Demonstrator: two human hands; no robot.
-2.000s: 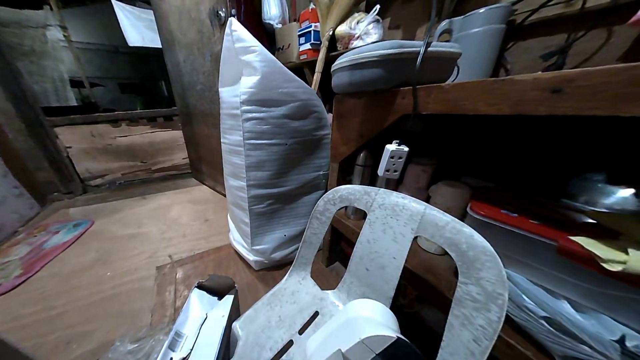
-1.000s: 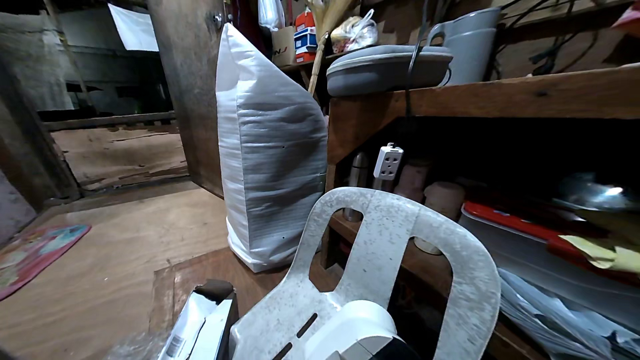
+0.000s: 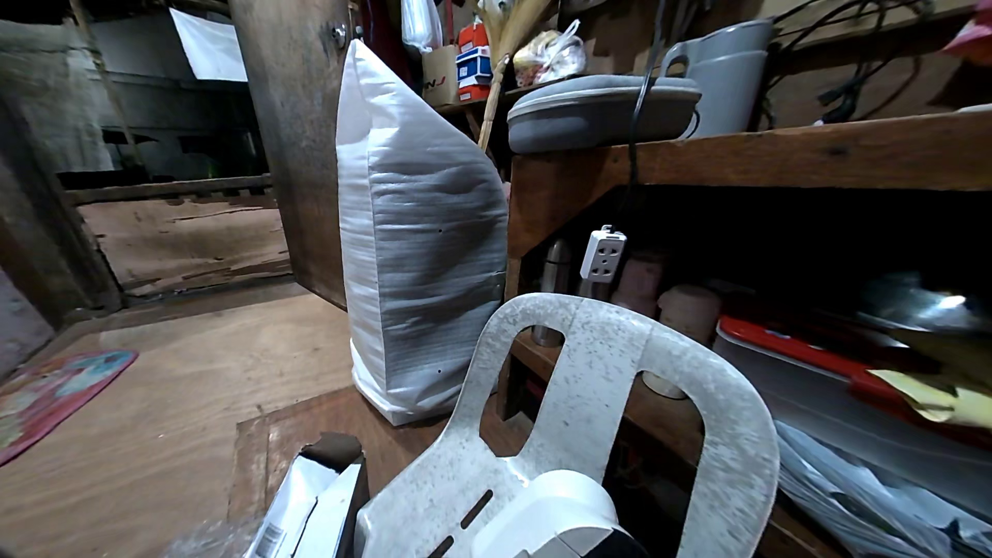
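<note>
Neither of my hands shows in the head view. Nearest in front stands a speckled white plastic chair (image 3: 593, 372) with slots in its seat and back. A white rounded object (image 3: 554, 511), cut off by the bottom edge, rests on the seat. To the chair's left, an opened box (image 3: 310, 504) with white flaps is on the floor. Behind them a tall, full white sack (image 3: 426, 232) stands upright, close to the wooden table.
The wooden table (image 3: 775, 159) holds a grey zippered case (image 3: 604, 112) and grey pitchers (image 3: 725, 77). A white power strip (image 3: 603, 254) hangs below its edge. A red-lidded plastic bin (image 3: 806, 387) is underneath. At left are a floor mat (image 3: 62, 395) and a wooden door (image 3: 298, 155).
</note>
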